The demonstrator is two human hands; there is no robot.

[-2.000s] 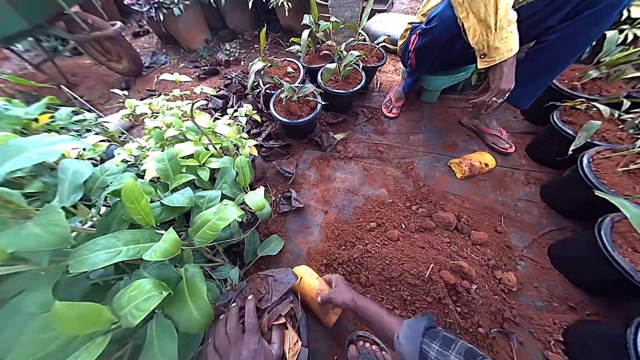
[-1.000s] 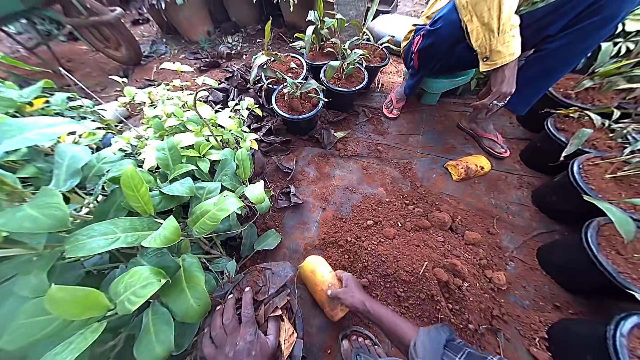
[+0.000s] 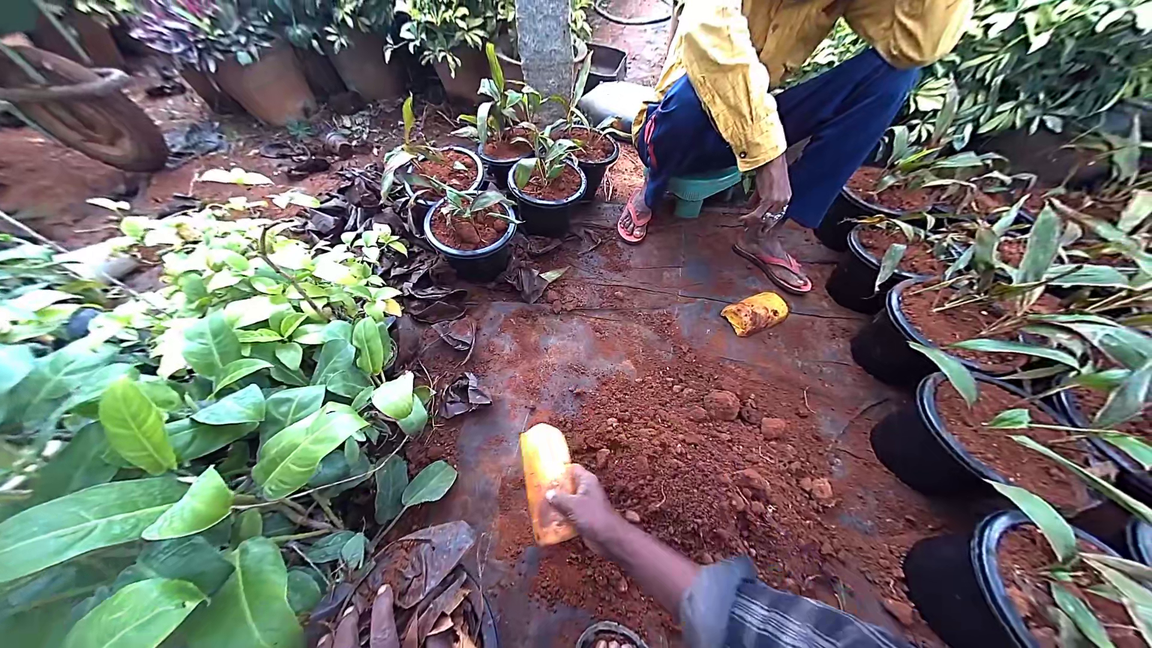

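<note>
My right hand (image 3: 583, 506) grips a yellow plastic scoop (image 3: 545, 481), apparently a cut container, held over the left edge of a heap of red soil (image 3: 693, 459). At the bottom left, the fingers of my left hand (image 3: 378, 621) rest among dry brown leaves (image 3: 432, 576) in a dark pot whose rim only partly shows; most of that hand is cut off by the frame. A second yellow plastic piece (image 3: 756, 313), smeared with soil, lies on the ground sheet beyond the heap.
Leafy green plants (image 3: 225, 432) crowd the left side. Black pots with seedlings (image 3: 472, 236) stand ahead, and more potted plants (image 3: 954, 441) line the right. A person in a yellow shirt (image 3: 729, 81) sits on a green stool (image 3: 700, 184) beyond the heap. A wheelbarrow wheel (image 3: 99, 117) is far left.
My right hand has moved the yellow scoop away from the leaf-filled pot toward the soil heap. Less of my left hand shows at the lower edge than before.
</note>
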